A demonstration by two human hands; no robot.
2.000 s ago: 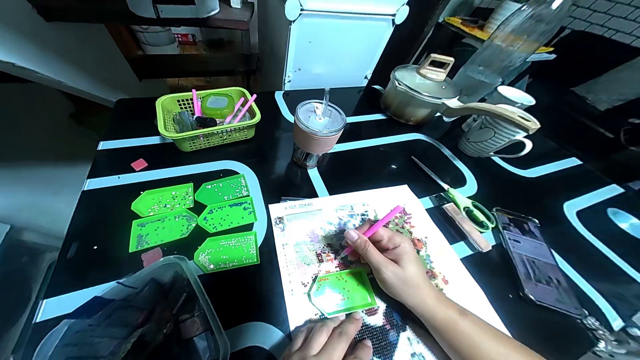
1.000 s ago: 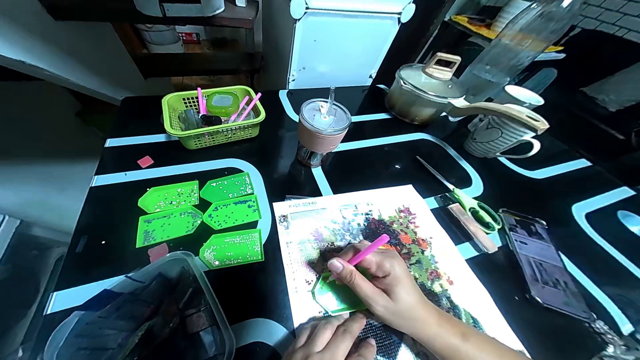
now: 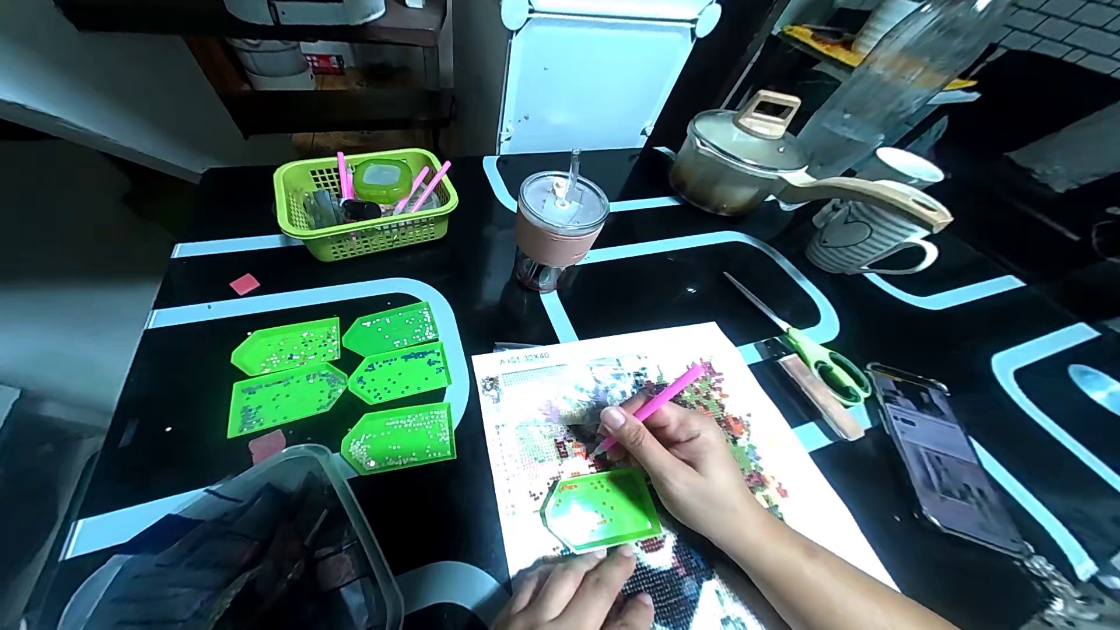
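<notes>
My right hand grips a pink diamond-painting applicator pen, its tip down at the diamond painting canvas. Just below the pen tip, a green bead tray lies on the canvas, with small reddish drills along its upper part and glare on its surface. The fingers of my left hand rest at the tray's lower edge, on the canvas; part of that hand is cut off by the frame. To the left, several green trays with scattered drills lie on the black table.
A green basket holds pink pens. Near it stands a lidded tumbler. A saucepan and a striped mug stand at back right. Scissors and a phone lie right of the canvas, a plastic container at lower left.
The right hand with the pen has moved from over the green tray to the canvas just above it, uncovering the tray. The left hand stays at the tray's lower edge.
</notes>
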